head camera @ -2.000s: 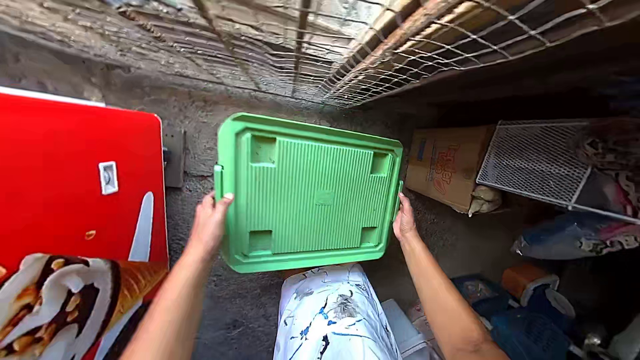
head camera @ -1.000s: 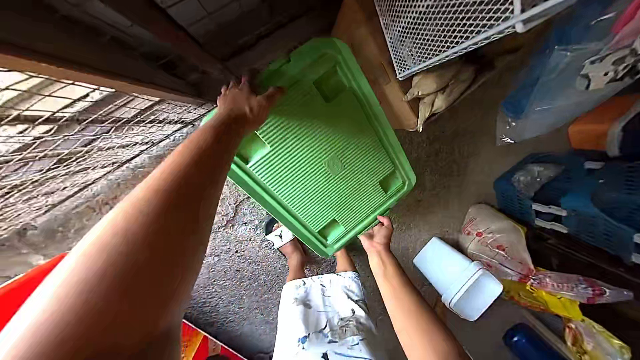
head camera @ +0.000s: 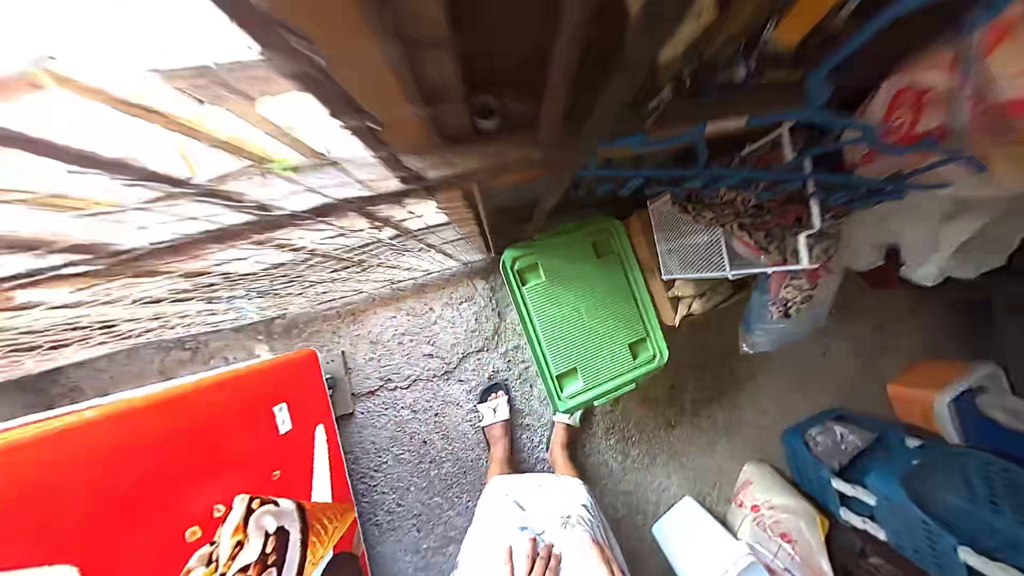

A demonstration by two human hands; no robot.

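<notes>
A green plastic storage box with a ribbed lid (head camera: 588,312) stands in the corner ahead of my feet, beside a cardboard box (head camera: 650,264). Neither hand touches it. Low at the bottom edge of the view, my left hand (head camera: 534,560) lies over my white patterned shorts, its fingers spread a little and holding nothing visible. To its right, my right hand (head camera: 606,560) shows only in part at the side of the shorts; its fingers are mostly hidden.
At left are a red panel with an ice cream picture (head camera: 160,448) and wire mesh (head camera: 240,272). On the right are a white wire rack (head camera: 696,240), a blue plastic crate (head camera: 904,488), a white container (head camera: 700,536) and a filled plastic bag (head camera: 772,512). My sandals (head camera: 494,410) rest on rough concrete.
Both hands have let go of the green box and drawn back to my shorts. The box now stands in the corner by the cardboard box. The view has turned and widened.
</notes>
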